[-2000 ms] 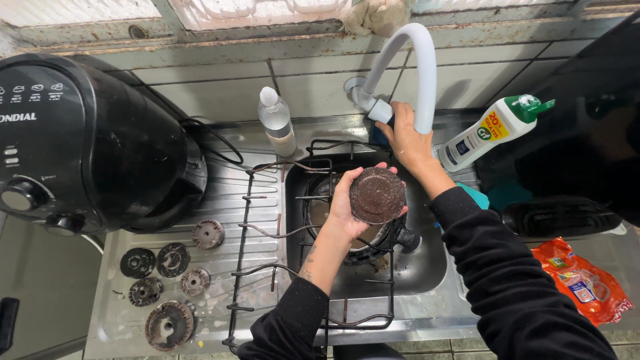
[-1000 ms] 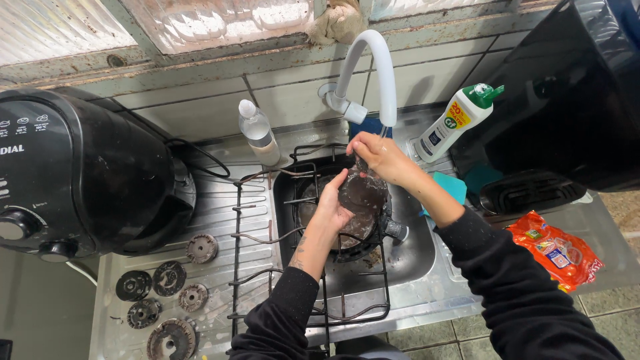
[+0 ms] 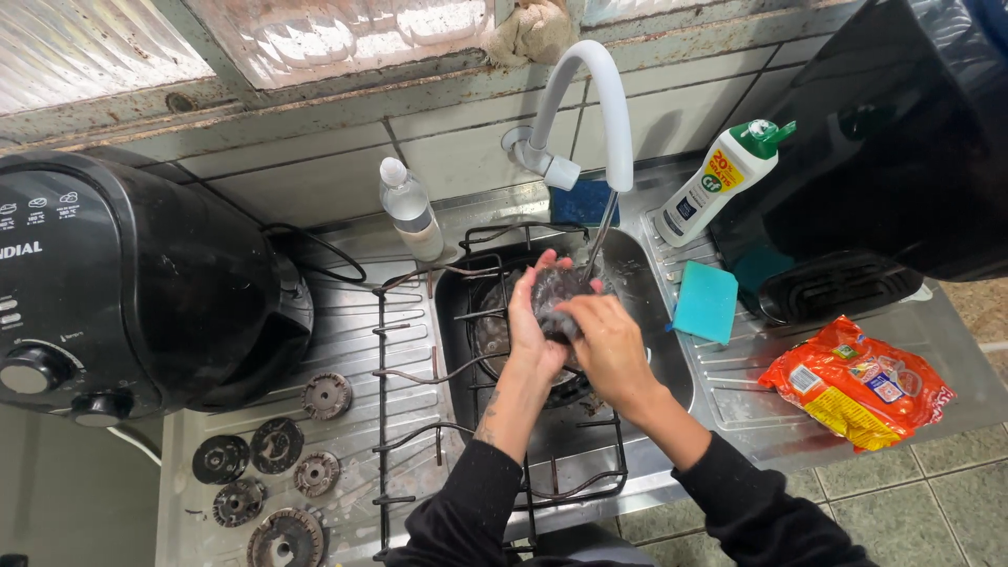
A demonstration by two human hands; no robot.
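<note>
Over the steel sink, my left hand (image 3: pixel 535 319) holds a dark round burner cap (image 3: pixel 557 295) from below. The fingers of my right hand (image 3: pixel 606 335) rest on its near right side; whether they grip anything is hidden. Water from the white curved faucet (image 3: pixel 606 102) runs onto the cap. Beneath my hands a black wire stove grate (image 3: pixel 382 433) lies across the sink basin (image 3: pixel 661 346), where a dark round pan is partly hidden. Several blackened burner parts (image 3: pixel 276 445) lie on the ridged drainboard at the left.
A black air fryer (image 3: pixel 173 276) stands at left, a clear bottle (image 3: pixel 413 213) behind the grate. Right of the sink are a Cif bottle (image 3: pixel 713 185), a turquoise sponge (image 3: pixel 706 302), a red plastic package (image 3: pixel 862 382) and a large black appliance (image 3: pixel 874 157). A blue sponge (image 3: pixel 583 202) lies behind the basin.
My right hand has come from the faucet's base down to the cap. Water now runs from the faucet onto the cap, which looked dry two seconds ago.
</note>
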